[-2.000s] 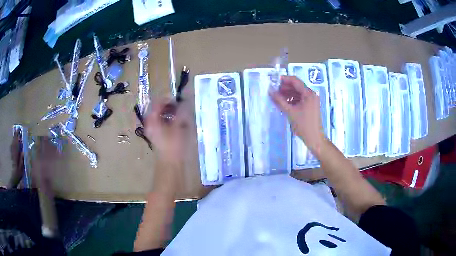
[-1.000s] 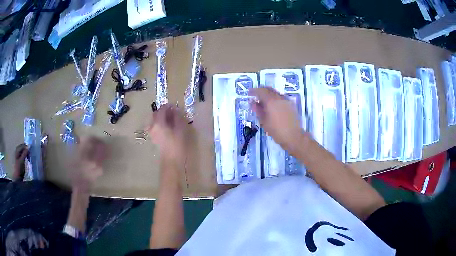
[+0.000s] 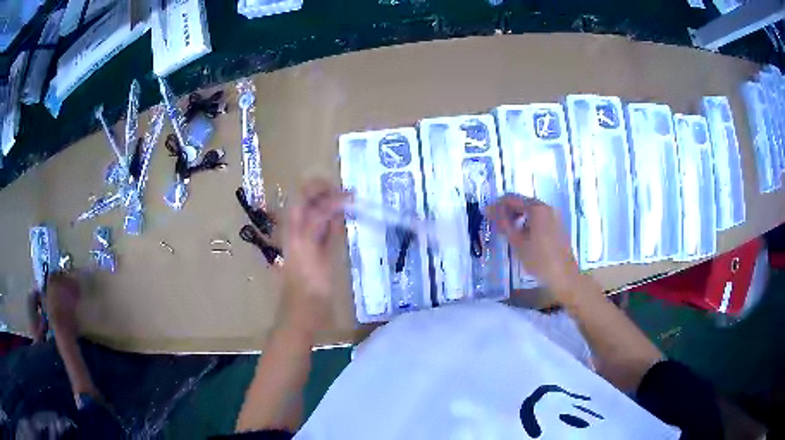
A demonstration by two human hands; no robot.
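Note:
My left hand [image 3: 312, 232], blurred, is shut on a pale bagged rod [image 3: 387, 215], which points right over the two leftmost trays. My right hand [image 3: 538, 236] is over the third tray [image 3: 544, 168], fingers curled; a small pale spot shows at the fingertips, and I cannot tell whether it holds anything. The first tray [image 3: 366, 258] and second tray [image 3: 441, 172] each have a black cable on their right side, the second one's cable [image 3: 474, 228] being clearer. Both have a small dark-outlined piece in the upper recess.
More white trays [image 3: 650, 180] stand in a row to the right. Bagged rods [image 3: 250, 142] and black cables [image 3: 202, 163] lie at left on brown cardboard [image 3: 301, 94]. Another person's hands [image 3: 58, 301] hold a tray at lower left. White boxes [image 3: 181, 39] lie on the green strip. Red bin [image 3: 732, 279] below right.
The bagged rod near my left hand has left the cardboard. My left hand now holds a rod across the trays. My right hand has moved right. A cable now shows in the second tray.

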